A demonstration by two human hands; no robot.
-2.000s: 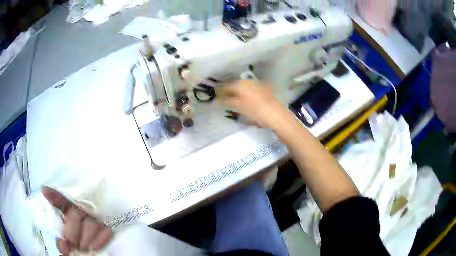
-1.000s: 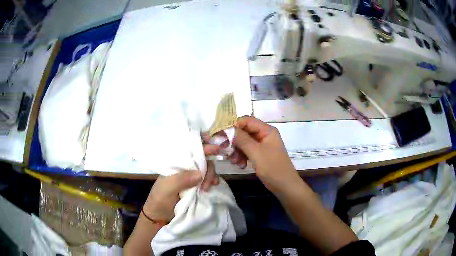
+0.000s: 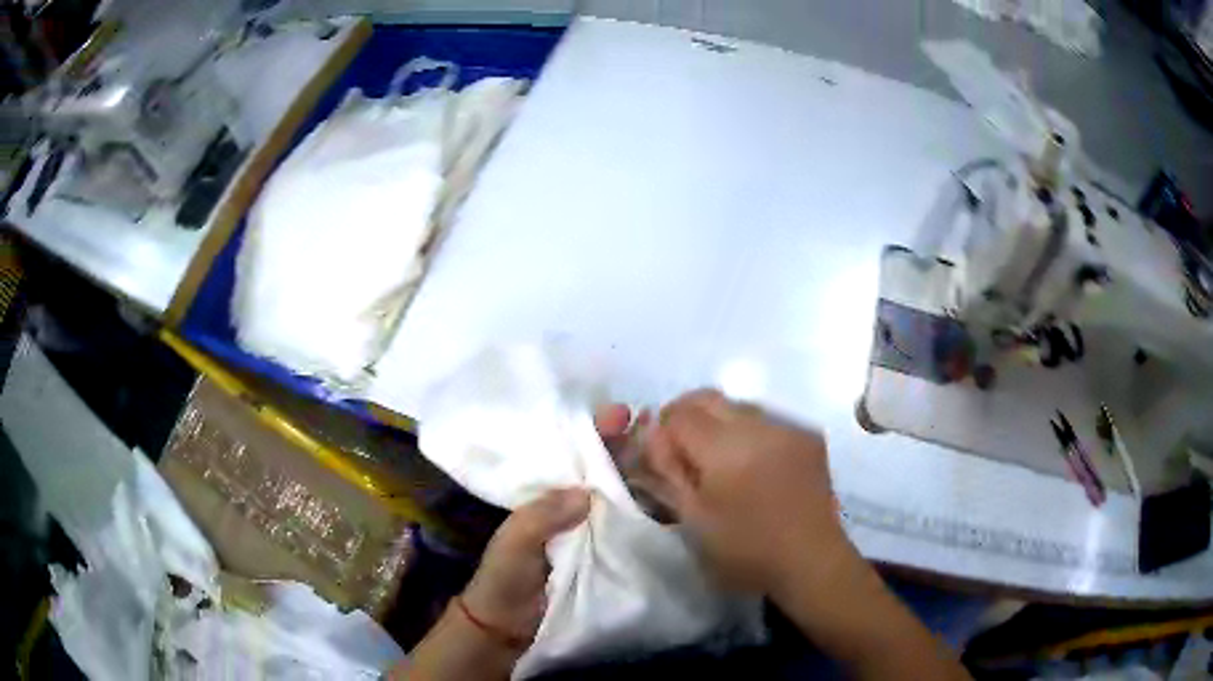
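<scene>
A white cloth piece (image 3: 499, 415) is bunched at the table's front edge and hangs down over the wearer's lap. My left hand (image 3: 535, 539) grips a gathered fold of it, thumb on top. My right hand (image 3: 738, 486) is blurred and lies just to the right of the cloth, its fingers bent close to the cloth's edge. Whether its fingers pinch anything is hidden by blur and by the hand itself. The bundle ticket cannot be made out. The white sewing machine head (image 3: 1031, 253) stands at the right.
A blue tray (image 3: 213, 309) at the left holds white pieces (image 3: 343, 220). Pink-handled snips (image 3: 1079, 459), a thin tool (image 3: 1117, 446) and a black phone (image 3: 1176, 524) lie at the right. Cardboard (image 3: 273, 482) and loose white cloth (image 3: 286, 636) are at lower left.
The view has swung left. Both hands, earlier with a tan ticket at the cloth by the right fingers, remain at the cloth. The ticket no longer shows clearly.
</scene>
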